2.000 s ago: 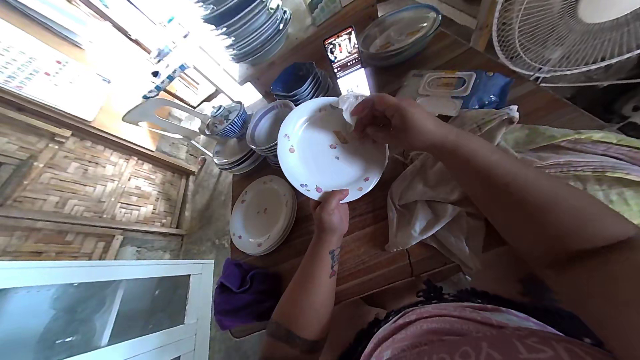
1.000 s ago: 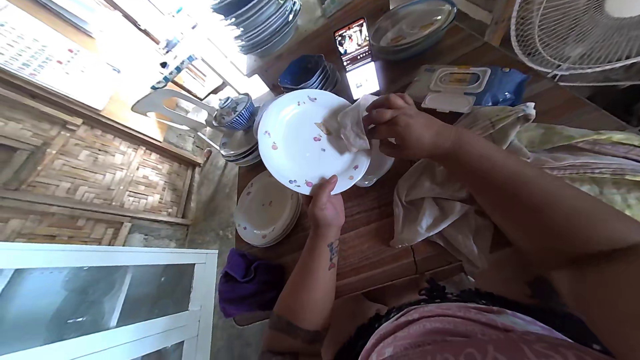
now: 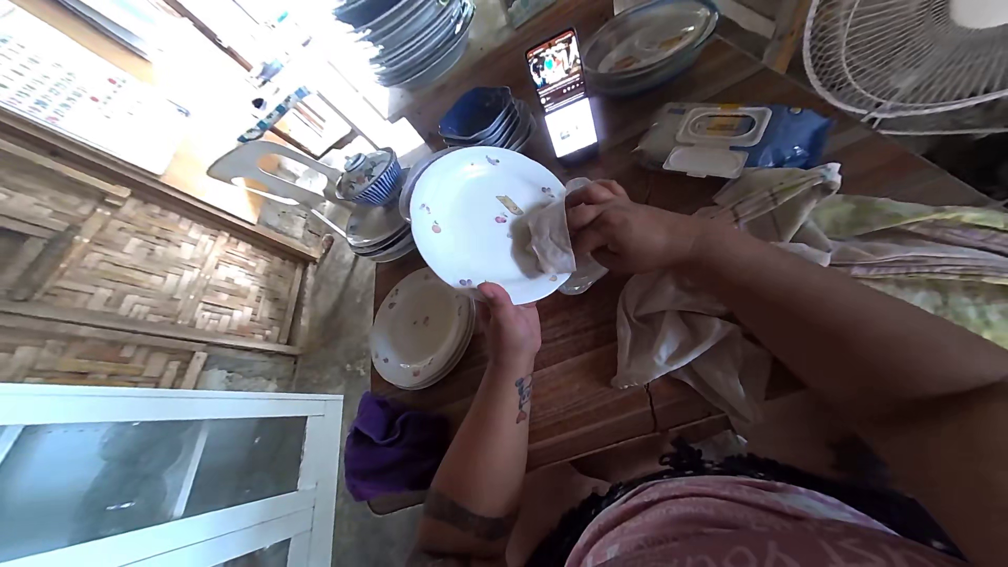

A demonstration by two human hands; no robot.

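A white plate with small printed motifs [image 3: 472, 228] is tilted above the wooden table. My left hand [image 3: 510, 321] grips its lower edge, thumb on the rim and fingers underneath. Between the fingers of my right hand [image 3: 618, 227] is a thin white wipe [image 3: 549, 236], which rests against the right part of the plate's face. A tan mark [image 3: 509, 205] shows near the plate's middle. Below and left of the held plate lies a stack of similar plates [image 3: 417, 331]. Behind my right hand a clear item [image 3: 584, 272] is partly hidden.
Blue bowls [image 3: 480, 114], a lit phone [image 3: 563, 94] and glass dishes [image 3: 650, 43] stand beyond the plate. To the right are a wipes pack [image 3: 720, 130], crumpled cloth [image 3: 685, 331] and a fan [image 3: 906, 55]. A purple towel [image 3: 390, 445] lies at the table's left edge, beside a white-framed cabinet [image 3: 323, 465].
Two seconds ago my right hand and the wipe were at the plate's upper rim; now the wipe is spread lower, over the right part of its face. My left hand keeps its hold.
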